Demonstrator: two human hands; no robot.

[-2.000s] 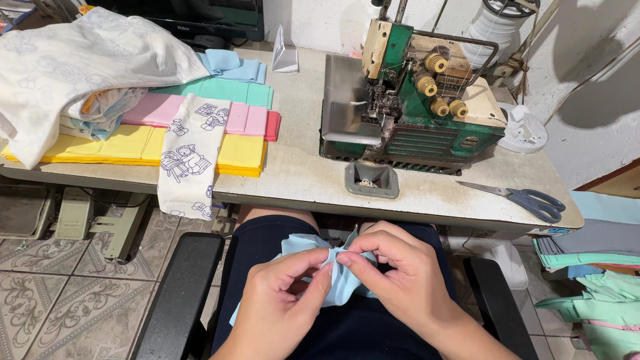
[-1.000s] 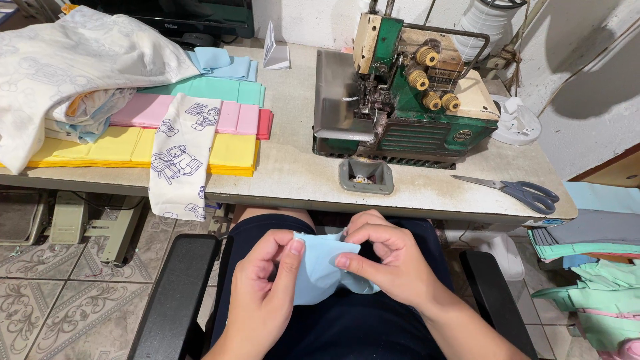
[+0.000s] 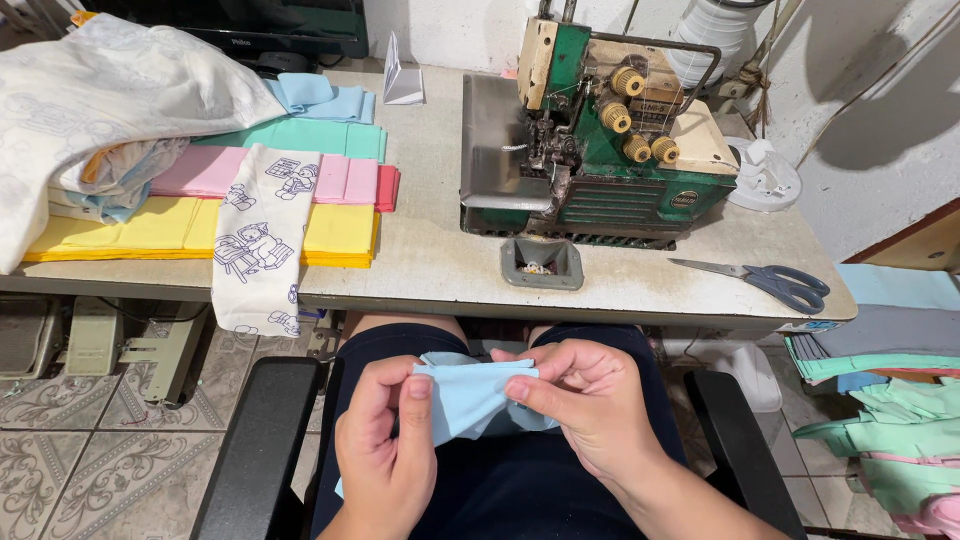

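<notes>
A piece of light blue fabric [image 3: 472, 397] is stretched between my two hands above my lap. My left hand [image 3: 390, 435] pinches its left corner between thumb and fingers. The right end of its upper edge is pinched by my right hand [image 3: 585, 397]. Along that edge the fabric lies in layers, and its lower part hangs in loose folds. Beyond my hands, on the table, stands a green overlock sewing machine [image 3: 630, 180], with a small grey recessed tray [image 3: 542, 264] in front of it. Neither hand touches the machine.
Scissors [image 3: 757, 281] lie at the table's right front. Folded yellow fabric [image 3: 337, 236], other coloured stacks and a white printed cloth [image 3: 259, 240] over the front edge are at left. Chair armrests [image 3: 259, 442] flank my lap. More fabric [image 3: 892, 420] is piled at far right.
My hands were close together, bunching the blue fabric; now they are farther apart, with its upper edge drawn straight between them. One second ago a broader face of it showed.
</notes>
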